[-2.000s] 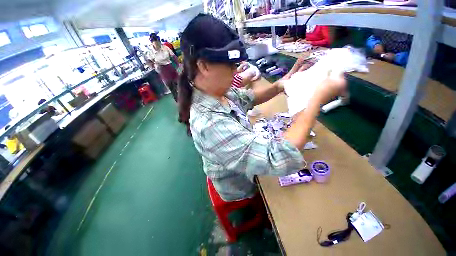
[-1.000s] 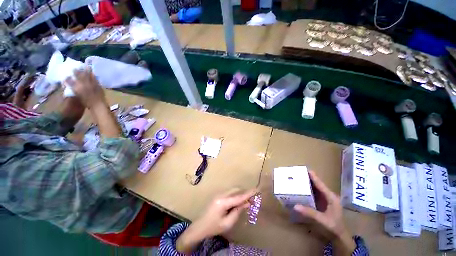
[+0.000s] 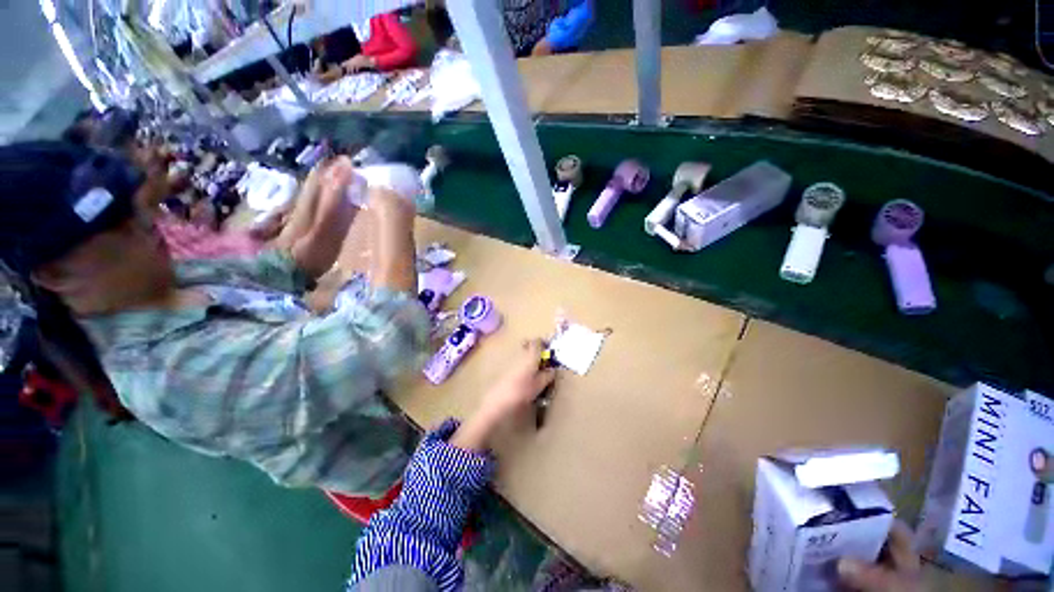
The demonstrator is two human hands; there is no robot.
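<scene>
My left hand [image 3: 518, 387] reaches over the cardboard-covered bench onto a black cord [image 3: 541, 407] beside a small white card [image 3: 576, 347]. A small yellow bit shows at its fingertips; whether the fingers grip the cord is unclear. My right hand [image 3: 884, 569], partly cut off by the bottom edge, holds a white retail box [image 3: 809, 538] upright at the lower right. The box's top flap [image 3: 847, 466] is open and something dark shows in the opening. Shiny pink-white bits [image 3: 668, 507] lie on the cardboard between my hands.
A MINI FAN box [image 3: 992, 486] stands at right. Handheld fans and a pale box [image 3: 734, 208] lie on the green belt [image 3: 693, 272] beyond a white post [image 3: 509, 127]. At left a coworker in a checked shirt [image 3: 289, 387] handles white material near lilac fans [image 3: 462, 339].
My left hand has moved from beside the box to the black cord. The box's closed top is now open. My view has turned and the box sits farther right and lower.
</scene>
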